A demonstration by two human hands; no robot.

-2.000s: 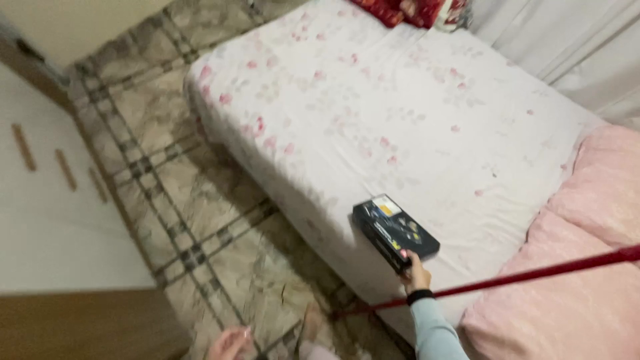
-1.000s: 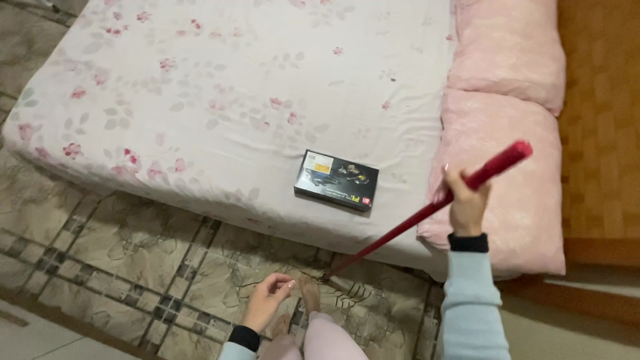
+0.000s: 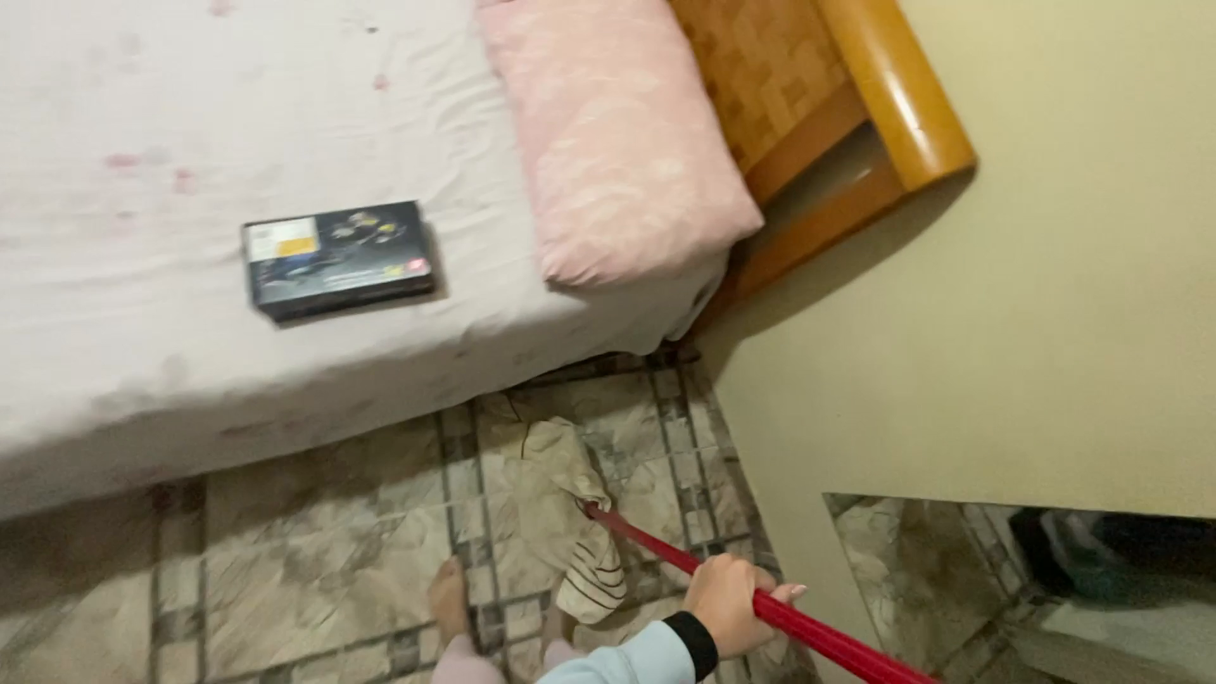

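Observation:
My left hand (image 3: 733, 608) is closed around a red pole (image 3: 665, 549), a little above its lower end. The pole slants down to a cream floor cloth with dark stripes (image 3: 594, 579), which lies bunched on the tiles about the pole's foot. Whatever head the pole has is hidden under the cloth. The pole's upper end runs out of view at the bottom right, and my right hand is not visible. A dark flat box with printed pictures (image 3: 340, 261) lies on the bed's flowered white sheet (image 3: 456, 171), near the edge.
A pink pillow (image 3: 636, 142) lies at the bed's end beside the wooden headboard (image 3: 902, 104). The pale wall (image 3: 1045, 285) borders the tiled floor (image 3: 332, 560) on the right, with a mirror-like panel (image 3: 912, 570) low down. My bare feet (image 3: 450, 598) stand by the cloth.
My right hand, earlier on the box and then on the pole, has left view. My left hand, empty one second ago, now grips the pole. The view has swung toward the headboard and wall.

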